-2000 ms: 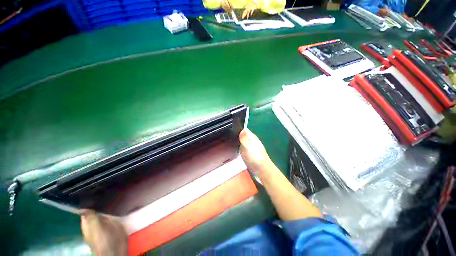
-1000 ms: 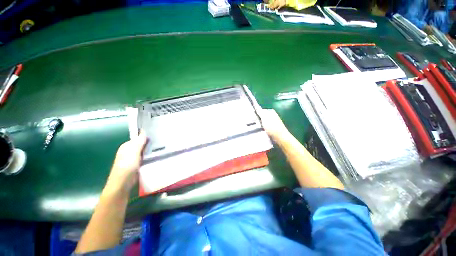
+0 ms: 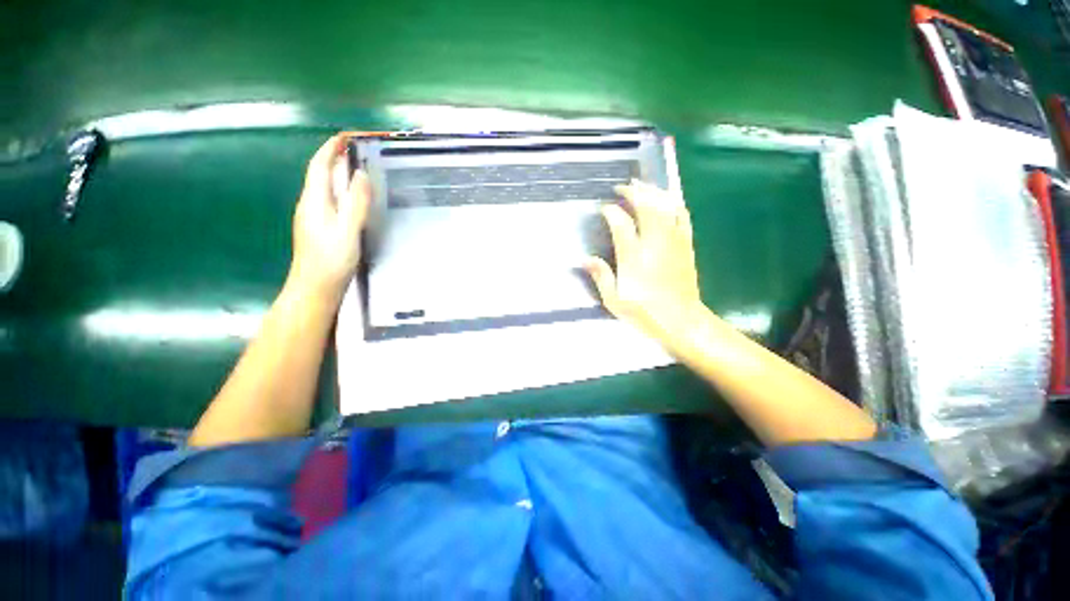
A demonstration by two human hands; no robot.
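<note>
A closed laptop unit (image 3: 493, 252), grey underside up with a long vent grille at its far side, lies in front of me on a white protective foam sheet (image 3: 493, 364). A little red of the foam tray shows at the far left corner. My left hand (image 3: 332, 223) is at the unit's left edge, thumb on top and fingers around the side. My right hand (image 3: 651, 258) lies on the right part of the cover with its fingers spread, touching the surface near the grille. What is under the cover is hidden.
A stack of whitish packing (image 3: 974, 270) stands at the right, with clear plastic bags (image 3: 997, 452) below it. Open laptop base units in red trays (image 3: 991, 76) lie at the right rim. A small metallic object (image 3: 81, 170) and a white round edge (image 3: 8, 256) are at the left.
The unit and its cover, tilted in my hands earlier, now lie flatter and squarer before me. My right hand has moved from the right edge onto the cover. The view has turned downward.
</note>
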